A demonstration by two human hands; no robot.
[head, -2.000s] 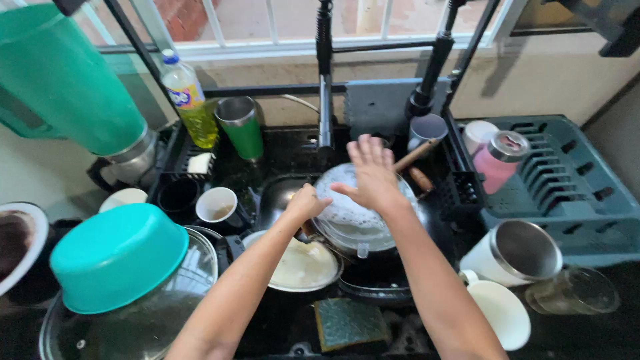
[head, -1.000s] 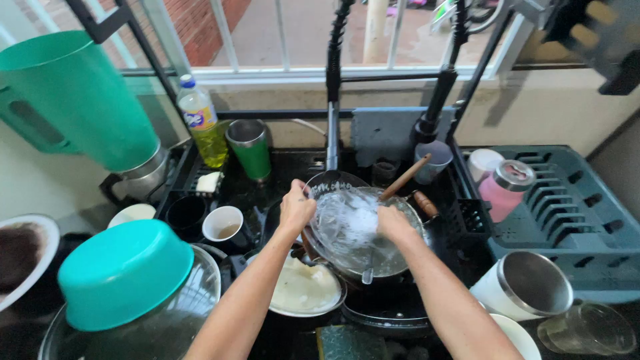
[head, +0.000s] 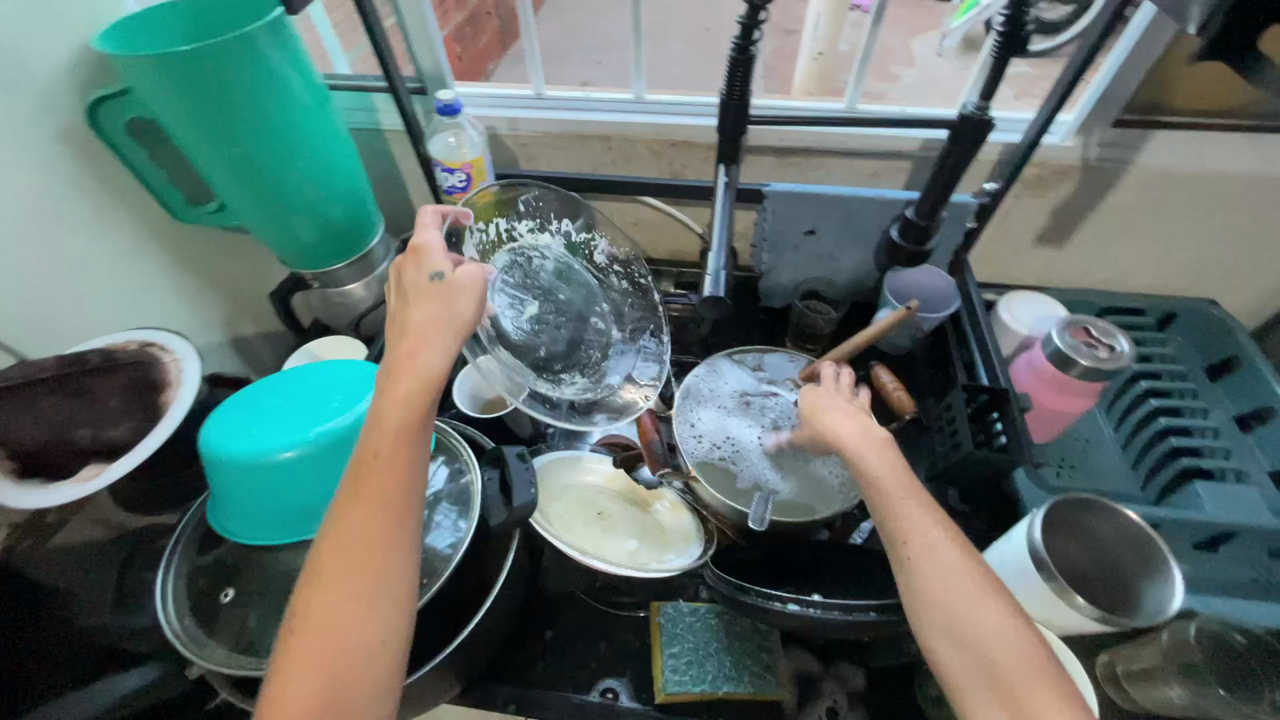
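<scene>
My left hand (head: 437,285) grips the rim of a clear glass dish (head: 570,310) smeared with white residue and holds it tilted up, above the white cup (head: 483,388). My right hand (head: 835,410) reaches over a pot (head: 740,430) of foamy, soapy water, its fingers at the foam beside a wooden handle (head: 860,340); whether it holds anything cannot be told. Against the pot's lower left lies an oval cream dish (head: 620,515). A green and yellow scouring sponge (head: 718,652) rests near the front edge.
At left stand a turquoise bowl (head: 285,450) on a glass lid (head: 210,610) and a tall green pitcher (head: 240,130). The black faucet (head: 722,200) hangs behind the pot. On the right are a dish rack (head: 1180,400), a pink tumbler (head: 1065,375) and a white steel mug (head: 1085,565).
The glass dish, over the pot a second ago, is now lifted up and left in my left hand. The foamy water in the pot is uncovered, with my right hand remaining there.
</scene>
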